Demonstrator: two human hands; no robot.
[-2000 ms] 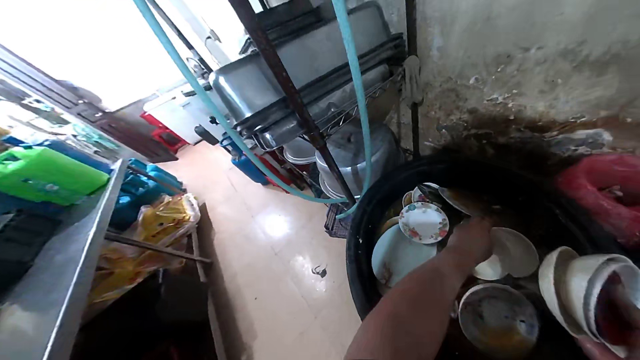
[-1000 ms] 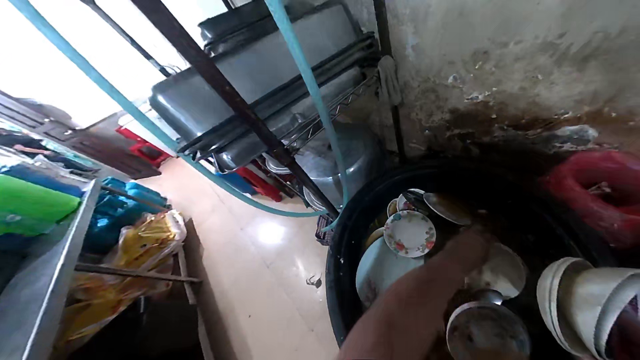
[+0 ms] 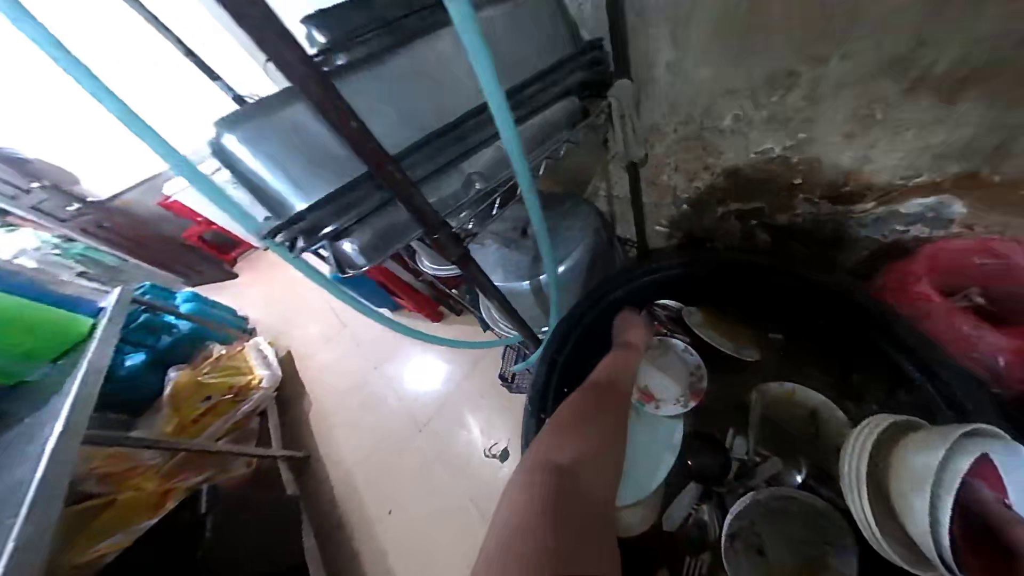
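Observation:
My left hand (image 3: 632,330) reaches down inside a large black tub (image 3: 552,364), close to its left wall. Its fingers are blurred and partly hidden, beside a small flowered plate (image 3: 672,378). Below that plate lies a pale green plate (image 3: 652,456). An oval dish (image 3: 722,332), a pale bowl (image 3: 800,416), a round bowl (image 3: 790,536) and several pieces of cutlery (image 3: 696,520) also lie in the tub. At the right edge my right hand (image 3: 1004,520), partly out of view, holds a tilted stack of white bowls (image 3: 904,472) with something dark red inside.
A light blue hose (image 3: 512,152) and a rusty metal pole (image 3: 384,172) cross in front of stacked metal pans (image 3: 336,136). A pink-red plastic item (image 3: 960,296) lies against the stained wall behind the tub. A metal table (image 3: 72,448) and yellow bags (image 3: 212,392) are at left.
My left hand has moved from the pale bowls in the middle of the tub to its left wall, past the flowered plate. The bowl stack stays at my right hand.

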